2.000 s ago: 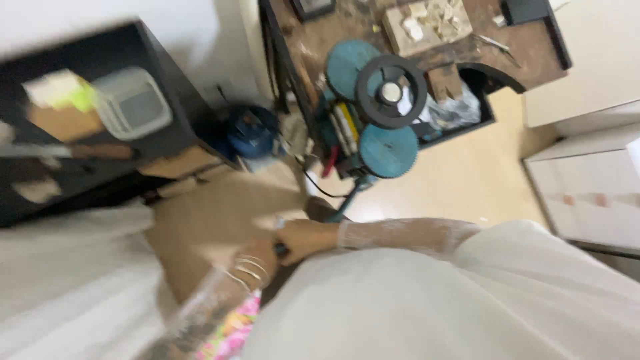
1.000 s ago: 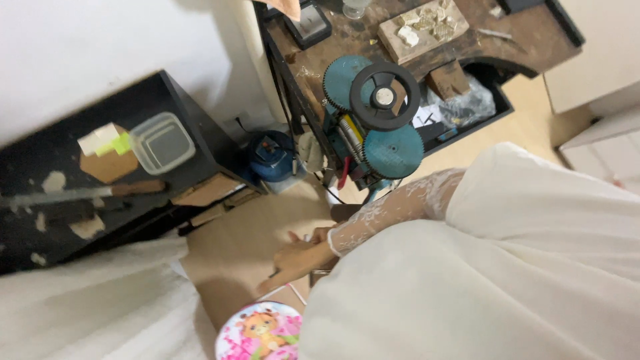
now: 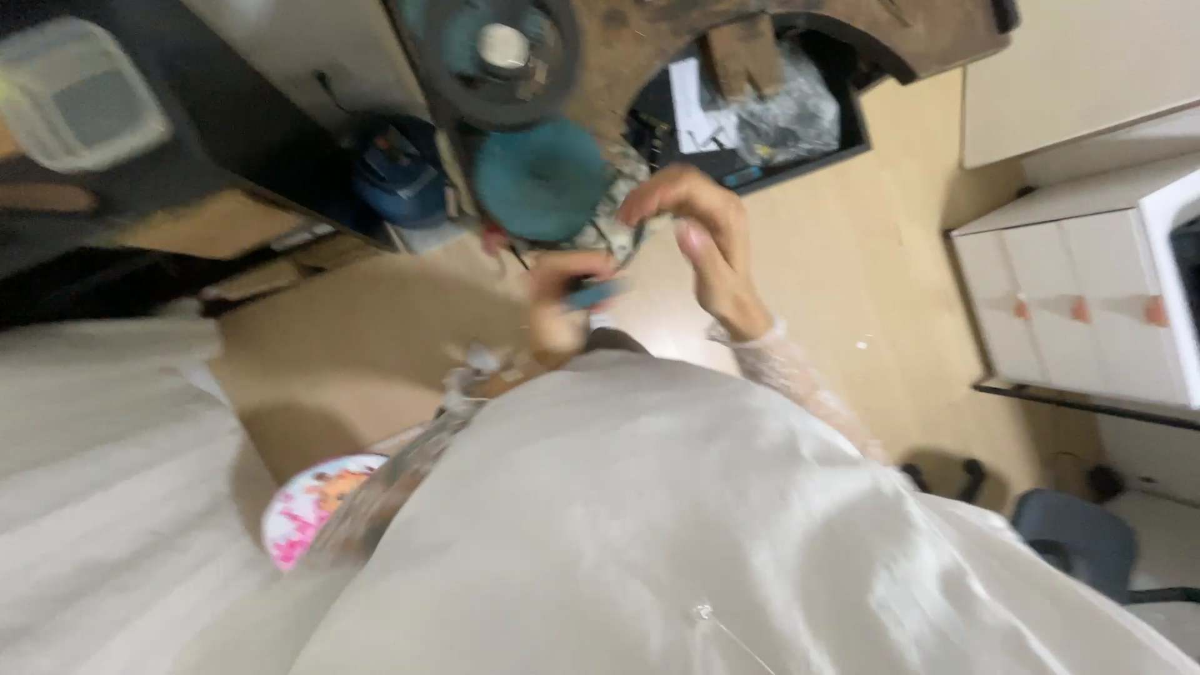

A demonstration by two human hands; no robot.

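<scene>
My left hand (image 3: 560,305), blurred, is closed around a small dark and teal object (image 3: 592,294) that I cannot identify, just below a round teal gear wheel (image 3: 541,180). My right hand (image 3: 698,239) is to the right of that wheel, fingers curved and thumb apart, with nothing plainly in it. The gear wheel belongs to a hand-cranked rolling mill with a dark handwheel (image 3: 441,70) at the edge of a worn wooden workbench (image 3: 642,42). Pale crumpled material (image 3: 619,197) hangs beside the wheel, near my right fingertips.
An open bench drawer (image 3: 797,159) holds a plastic bag and papers. At left are a black shelf (image 3: 234,122) with a plastic container (image 3: 80,94) and a blue tank (image 3: 403,178). A white drawer unit (image 3: 1069,281) and a chair (image 3: 1073,544) stand at right. A round printed seat or lid (image 3: 314,506) lies low left.
Both hands are now in front of the rolling mill; a second ago one hand reached down at lower left near the round printed thing. The small teal object is now in my left hand. The view has shifted.
</scene>
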